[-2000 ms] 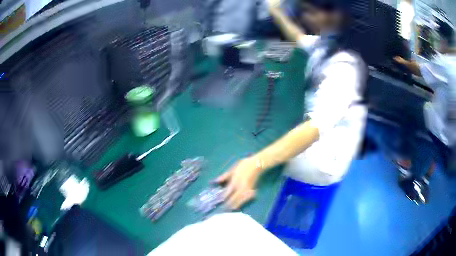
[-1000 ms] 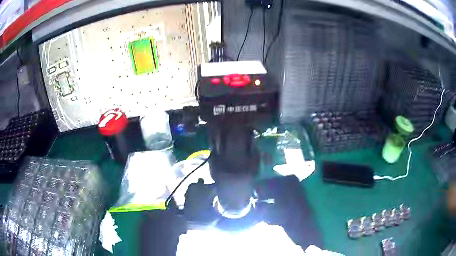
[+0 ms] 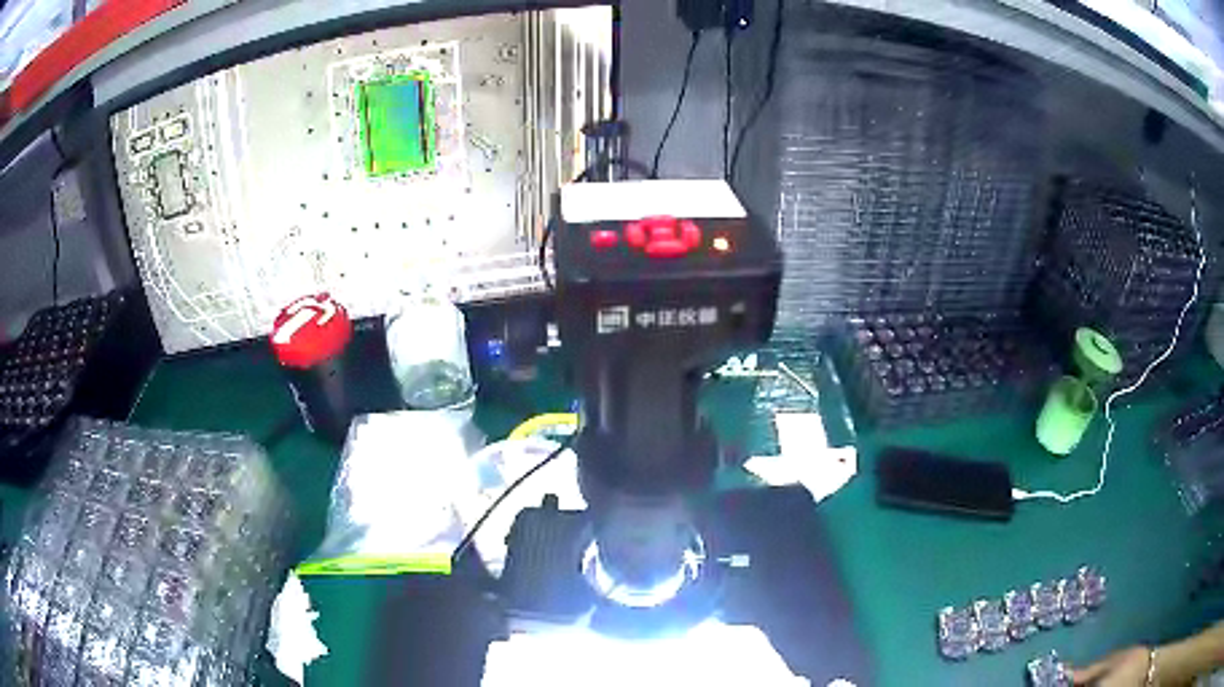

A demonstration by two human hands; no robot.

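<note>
The black digital microscope [image 3: 665, 322] stands in front of me, with red buttons and a white top label. Its ring light [image 3: 642, 570] glows over the black stage [image 3: 792, 577]. Below it lies a washed-out white shape at the bottom edge, likely my gloved hands or sleeves; I cannot separate left from right, see fingers or tell what they hold. The monitor [image 3: 295, 175] shows a magnified board with a green-blue rectangle. Small circuit boards [image 3: 1020, 612] lie in a row on the green mat at the right.
A neighbour's bare hand [image 3: 1121, 668] with a bracelet touches a small piece at the lower right. Blister trays [image 3: 148, 564] are stacked left. A zip bag [image 3: 396, 490], red-topped bottle [image 3: 312, 342], clear jar [image 3: 430, 356], black slab [image 3: 944, 483] and green cup [image 3: 1067, 413] stand around the microscope.
The view has turned from the neighbour's side to the microscope. Since a second ago, the monitor's rectangle has changed from yellow-green to green-blue, and the neighbour's hand has come to the small piece.
</note>
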